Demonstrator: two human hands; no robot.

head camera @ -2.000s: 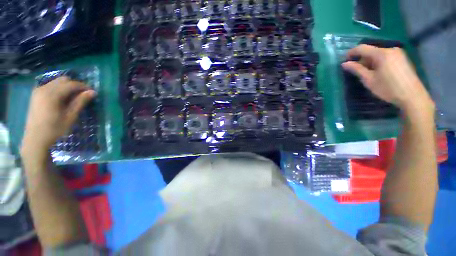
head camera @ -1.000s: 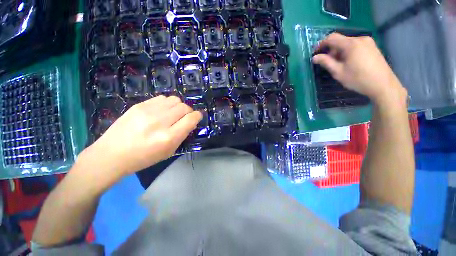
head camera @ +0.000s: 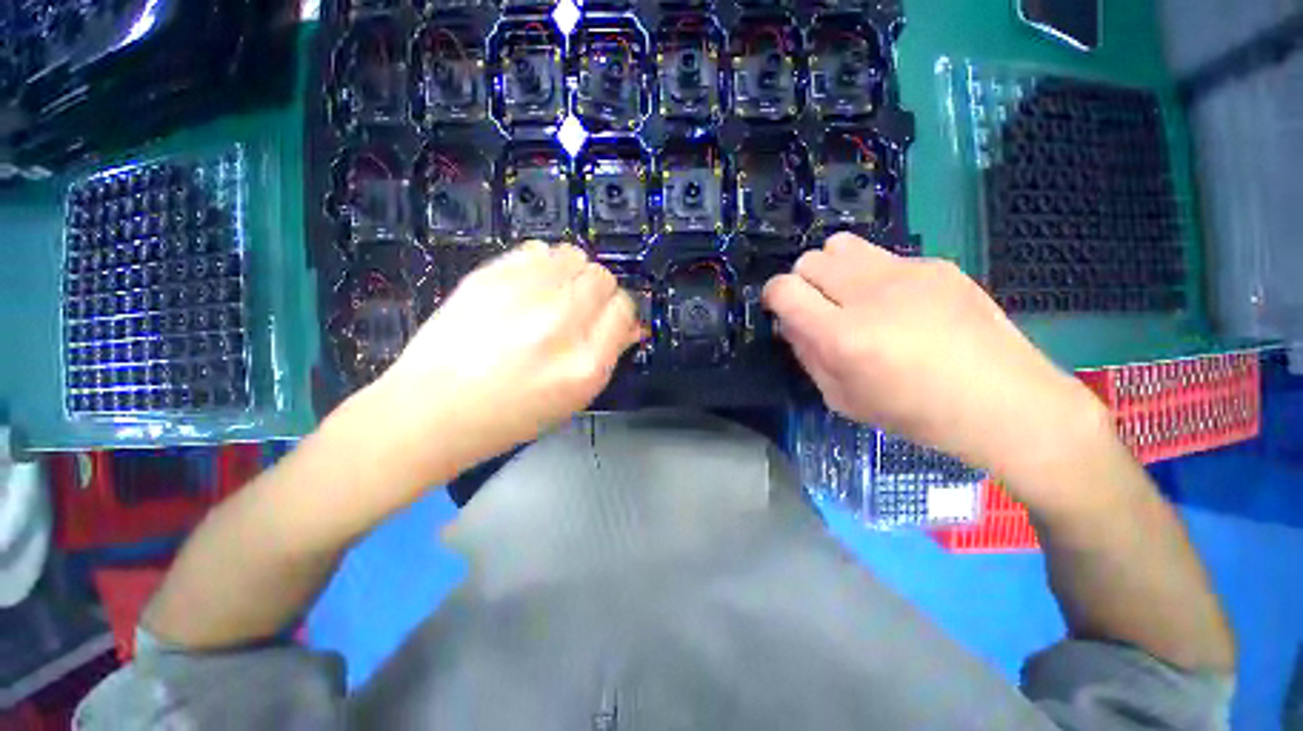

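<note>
The large black blister tray (head camera: 429, 133) lies in front of me, with rows of pockets. Square electronic units (head camera: 696, 196) with round centres and thin red wires sit in the pockets. My left hand (head camera: 522, 336) is over the nearest row, left of the middle, with fingertips bent together at a pocket. My right hand (head camera: 886, 321) is over the right part of the same row, fingers curled down. The fingers hide whether either hand holds a small part. One unit (head camera: 699, 311) shows between the hands.
Clear small-parts trays with dark grids lie at left (head camera: 157, 293) and right (head camera: 1086, 200) on the green mat (head camera: 929, 214). Glossy black stacked trays (head camera: 129, 72) are at upper left. Red baskets (head camera: 1179, 403) and a clear grid tray (head camera: 915, 479) are below the bench edge.
My right hand has moved left from the right small-parts tray to the nearest row of the large tray. My left hand came earlier from the left small-parts tray and stays over that row.
</note>
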